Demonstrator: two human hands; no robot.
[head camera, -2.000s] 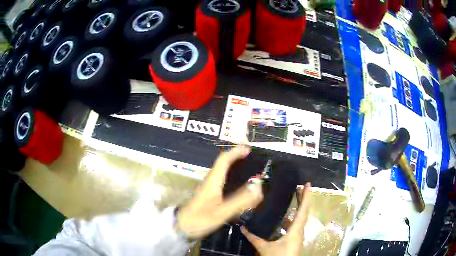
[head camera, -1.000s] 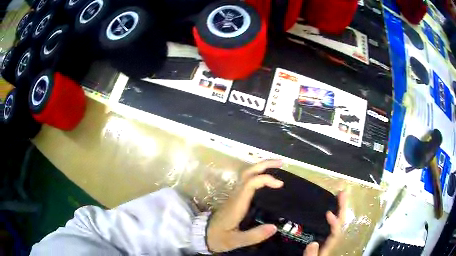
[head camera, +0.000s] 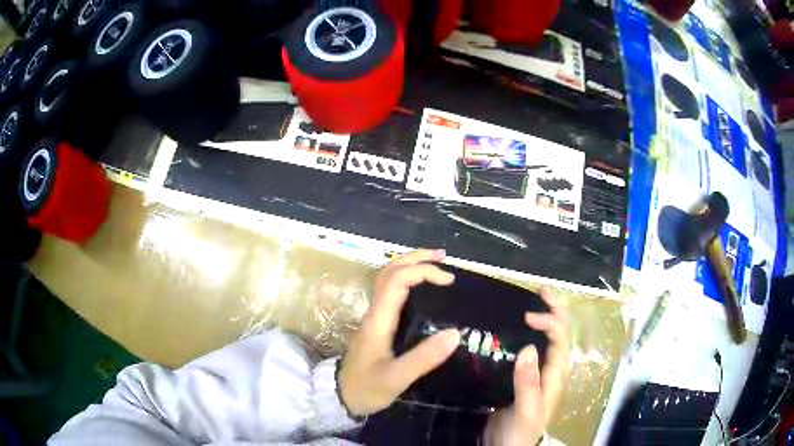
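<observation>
A black portable speaker (head camera: 474, 300) lies on its side, its barrel across the view, near the table's front edge. Its control strip with small pale and red marks faces up. My left hand (head camera: 383, 348) grips its left end, thumb on the strip and fingers over the far side. My right hand (head camera: 535, 370) grips its right end, thumb beside the strip. The speaker's underside and its end caps are hidden by my hands and the angle.
Black speakers (head camera: 178, 104) stand massed at the left, with red speakers (head camera: 348, 91) at the back and a red one (head camera: 78, 196) at left. Black packaging sheet (head camera: 348, 205) covers the bench. A hammer (head camera: 723, 270), a thin pale tool (head camera: 650, 320) and a black block with cables (head camera: 675, 414) lie at right.
Two seconds ago the speaker was tilted over the black sheet; it then came nearer and turned strip-up. Since one second ago, both hands still hold it and the view has shifted slightly.
</observation>
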